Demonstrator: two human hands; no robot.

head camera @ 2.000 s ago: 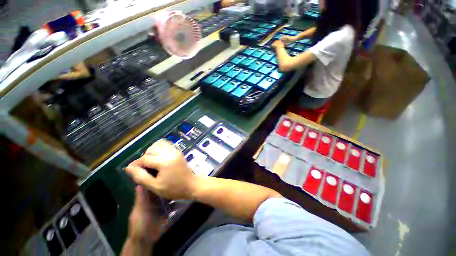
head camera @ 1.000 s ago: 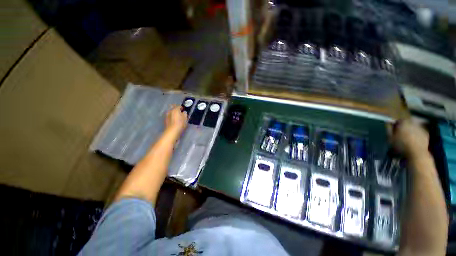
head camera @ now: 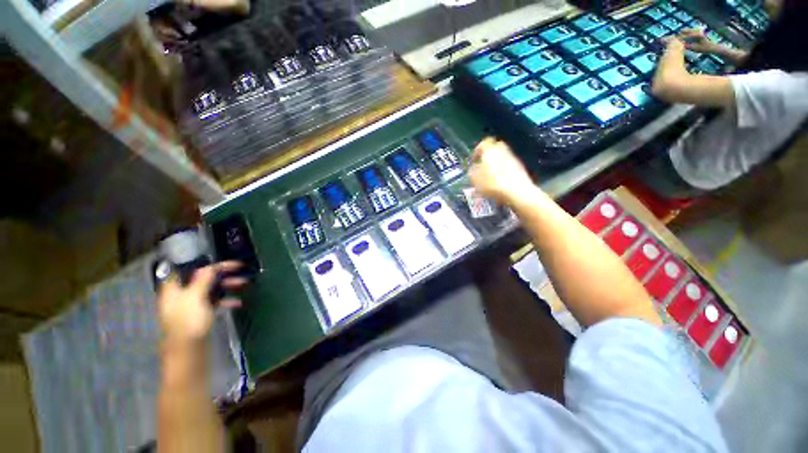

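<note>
A clear phone tray [head camera: 306,265] lies on the green bench. Its far row holds keypad phones [head camera: 379,188] face up with blue screens; its near row holds white phone backs without covers [head camera: 410,241]. My right hand [head camera: 498,170] is at the tray's right end, fingers bunched above a partly hidden pale piece [head camera: 478,203]; its grip is unclear. My left hand [head camera: 197,296] is at the upper right of the grey cover tray [head camera: 97,354], its fingers curled around dark, blurred black covers [head camera: 182,257]. Whether it grips one is unclear.
A dark phone or cover [head camera: 233,239] lies between the trays. Stacked clear trays [head camera: 292,115] stand behind. A black tray of teal-faced phones [head camera: 567,84] is at upper right, near another person's arm [head camera: 687,84]. Red back covers [head camera: 664,279] lie at right.
The view has swung right from the cover tray. My right hand has come from the tray's blurred far right edge to its right end. My left hand remains at the black covers.
</note>
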